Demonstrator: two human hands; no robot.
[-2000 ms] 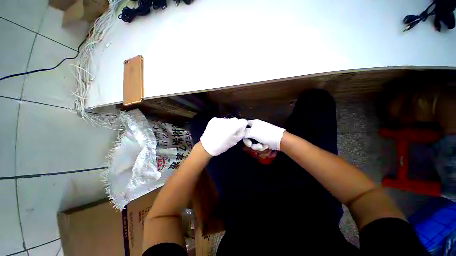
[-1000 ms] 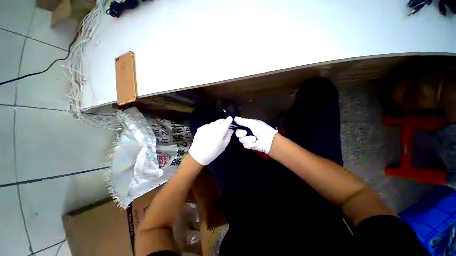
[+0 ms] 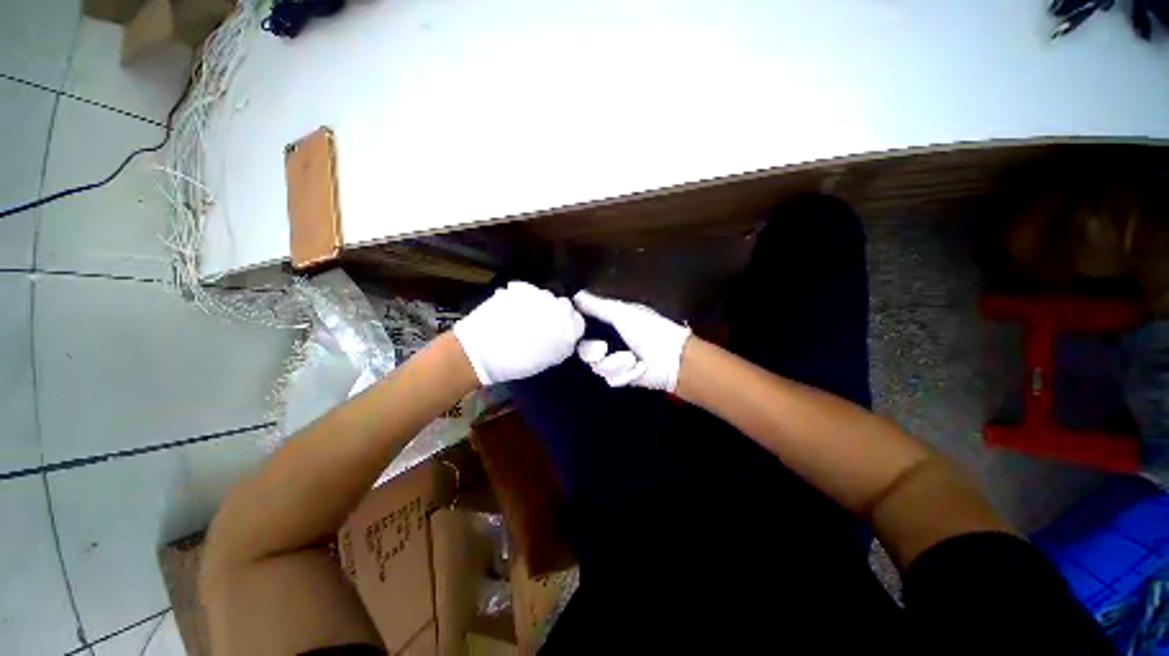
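Note:
My left hand [image 3: 519,333] and my right hand [image 3: 637,344] wear white knit gloves and meet above my dark-clothed lap, below the bench edge. The left fingers are curled with the back of the hand turned up. The right thumb and fingers are bent around a black cable [image 3: 603,335], which shows only as a dark patch between them. The cable blends into the dark trousers, and its ends and shape cannot be made out. Whether the left fingers grip it is hidden.
The white bench [image 3: 577,103] holds a gold-tan smartphone [image 3: 313,199], pale strings [image 3: 187,212] and black cables [image 3: 298,13] at the far left, more cables [image 3: 1083,13] far right. A woven sack [image 3: 340,346] and cartons [image 3: 391,545] stand left, a red stool [image 3: 1041,382] and blue crate [image 3: 1115,551] right.
My left hand has rolled over, back up, and its elbow has swung out left across the sack. My right hand has shifted slightly left. The cable between the hands shows less. The view has shifted slightly.

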